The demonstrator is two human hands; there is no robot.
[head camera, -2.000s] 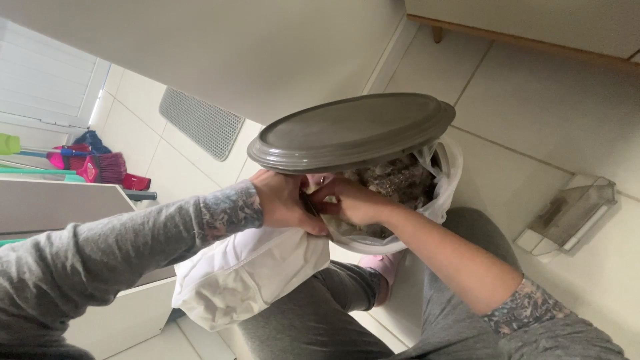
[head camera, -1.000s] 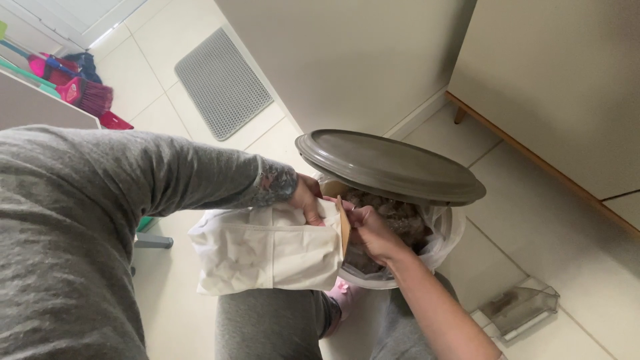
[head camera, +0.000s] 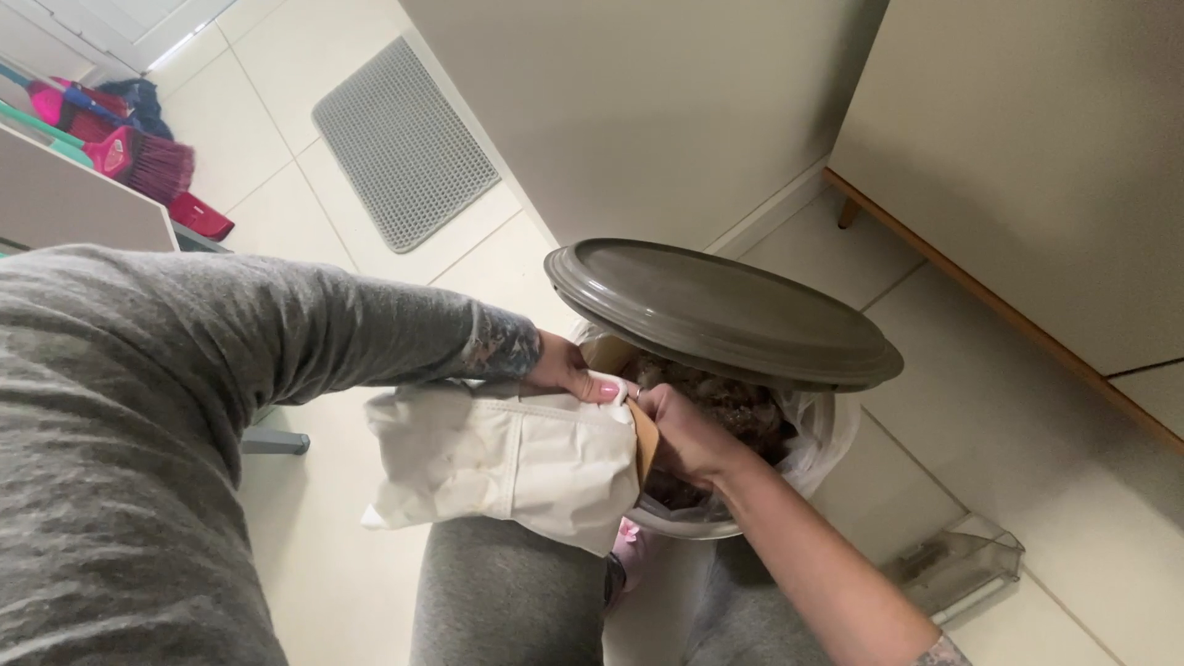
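Note:
A white fabric bag [head camera: 499, 458], bulging and seamed, lies across my lap with its mouth end over the edge of a lined bin. My left hand [head camera: 578, 370] grips the bag's upper corner, thumb on the cloth. At the mouth, my right hand [head camera: 680, 430] holds the edge beside a tan stiff collar [head camera: 645, 444]; its fingertips are partly hidden. The bin [head camera: 684, 527] has a whitish plastic liner [head camera: 828, 444] and holds dark, dusty-looking waste [head camera: 740, 407]. Its grey-brown oval lid [head camera: 721, 305] stands tilted over the opening, behind my hands.
A clear plastic container [head camera: 962, 564] lies on the tiles at the right. A cabinet with a wooden base edge [head camera: 1008, 310] stands at the upper right. A grey textured mat [head camera: 407, 143] lies beyond my left arm, and pink brooms [head camera: 153, 162] are at the upper left.
The tan collar at the bag's mouth, hidden two seconds ago, now shows beside my right hand. Both hands remain at the bag's mouth. The view has turned and shifted.

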